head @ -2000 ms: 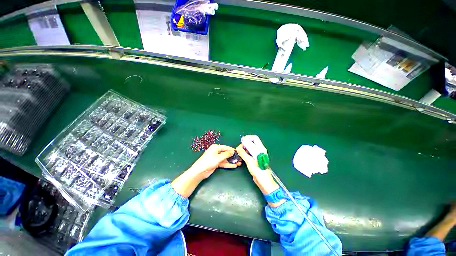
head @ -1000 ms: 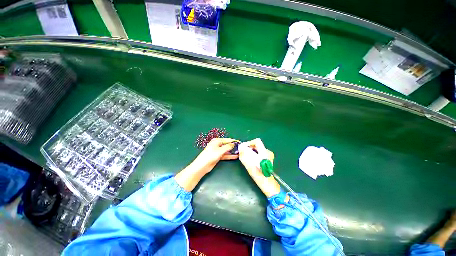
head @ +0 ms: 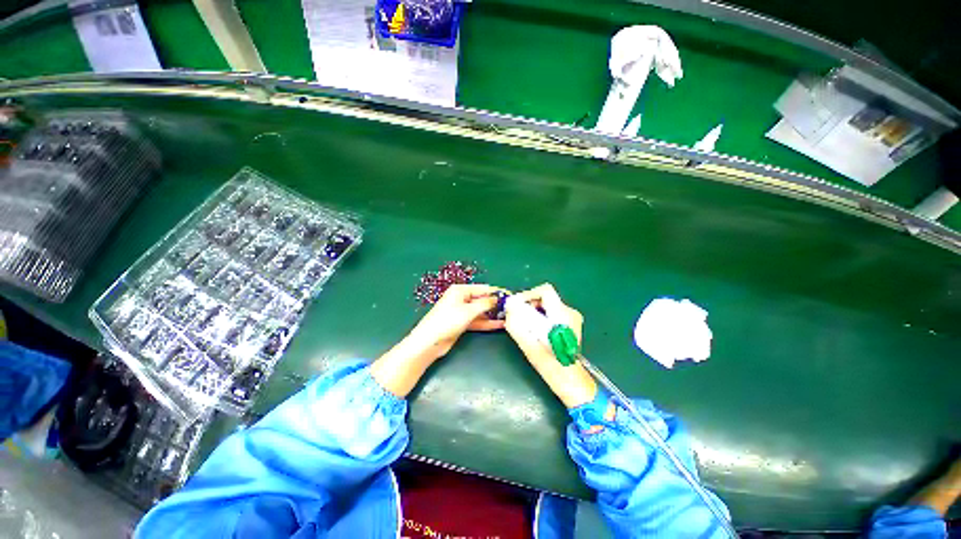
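My left hand (head: 464, 313) holds a small dark module (head: 498, 306) between its fingertips at the middle of the bench. My right hand (head: 543, 337) holds a white pen-shaped tool with a bright green fitting (head: 564, 344), its front end at the module. The exact contact is too small to tell. A thin pale hose (head: 643, 428) runs from the fitting along my right forearm. A loose pile of tiny reddish pieces (head: 448, 281) lies just beyond my left hand. A clear blister tray (head: 227, 290) lies at the left, with dark items in some pockets.
A tray stack (head: 69, 200) stands at far left. White paper pieces (head: 672, 332) lie right of my right hand. A metal rail (head: 474, 124) crosses behind; a blue box (head: 419, 21) and a white cloth (head: 645, 53) are beyond it. Another person's forearm (head: 936, 500) shows at lower right.
Since the first frame the tool has turned in my right hand, its front end now pointing at the module. The whole view has shifted slightly. My left hand keeps the module.
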